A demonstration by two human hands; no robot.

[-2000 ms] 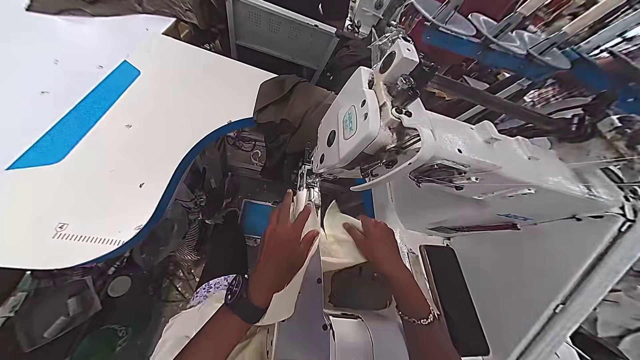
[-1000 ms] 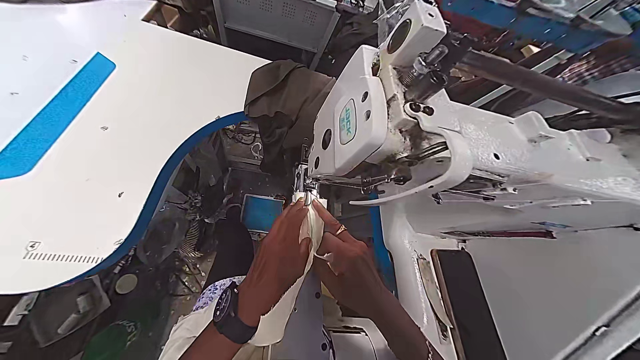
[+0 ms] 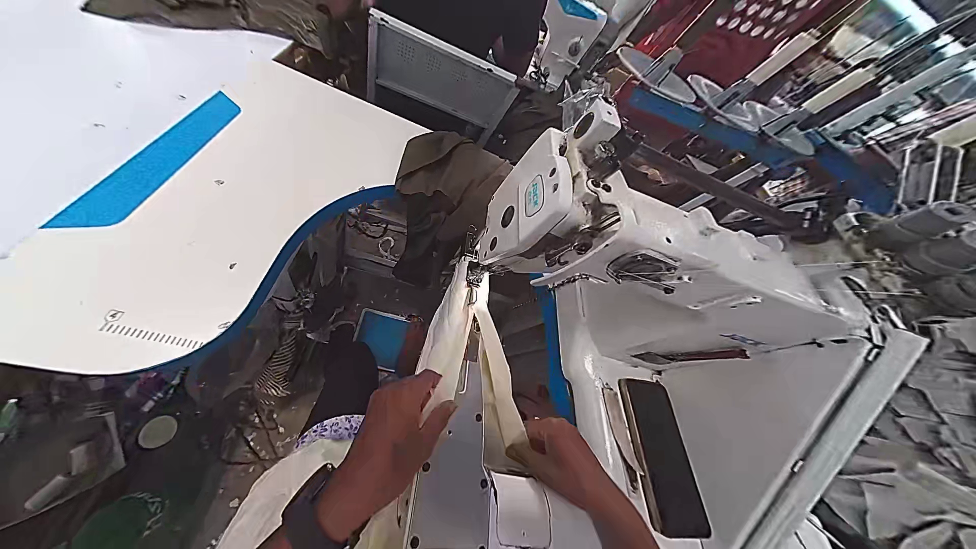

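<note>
A white Jack industrial sewing machine has its head over a narrow arm, with its needle and presser foot area at the centre. Cream fabric runs from under the foot toward me and parts into two strips. My left hand, with a dark watch on the wrist, grips the left strip between thumb and fingers. On the other side of the arm, my right hand pinches the end of the right strip. More cream cloth lies by my left forearm.
A white table with a blue curved edge stands at left. Brown cloth hangs behind the needle area. A dark phone-like object rests on the machine's base at right. Thread stands are at upper right, and grey cloth pieces lie lower right.
Both hands were together close to the presser foot one second ago. They have moved back toward me and apart, and the two fabric strips now show stretched between foot and hands.
</note>
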